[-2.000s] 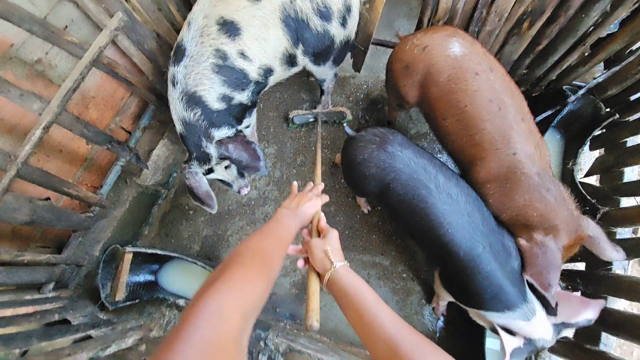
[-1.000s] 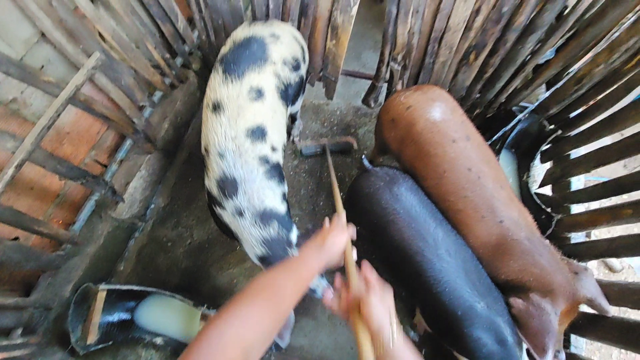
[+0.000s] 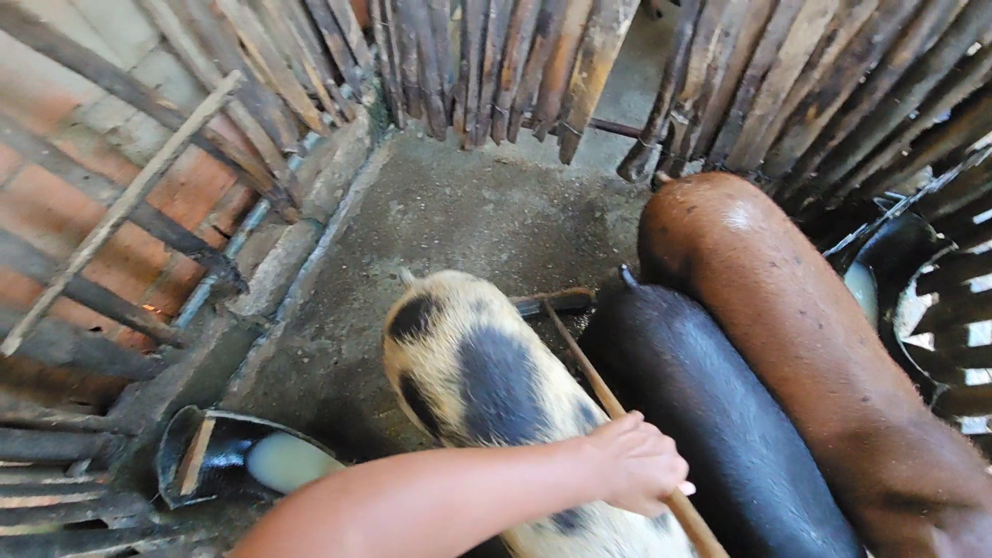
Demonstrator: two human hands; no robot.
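Note:
My left hand [image 3: 639, 465] comes in from the lower left and is closed around the wooden handle [image 3: 589, 368] of a push broom. The broom's head [image 3: 554, 302] rests on the wet concrete floor, partly hidden behind the white pig with black spots [image 3: 465, 364]. That pig stands under my left forearm. A black pig [image 3: 705, 387] is just right of the handle, and a reddish-brown pig [image 3: 798, 325] stands alongside it. My right hand is out of view.
A black trough with whitish liquid [image 3: 291, 461] sits at the lower left, another black container [image 3: 899, 256] at the right. Wooden slat fencing [image 3: 496, 70] runs along the back and right. A concrete ledge [image 3: 279, 263] and brick wall [image 3: 54, 186] are at left.
The spotted pig has moved down from the slat fence to beside the handle, below the broom head. My right hand, on or near the handle before, has left the view.

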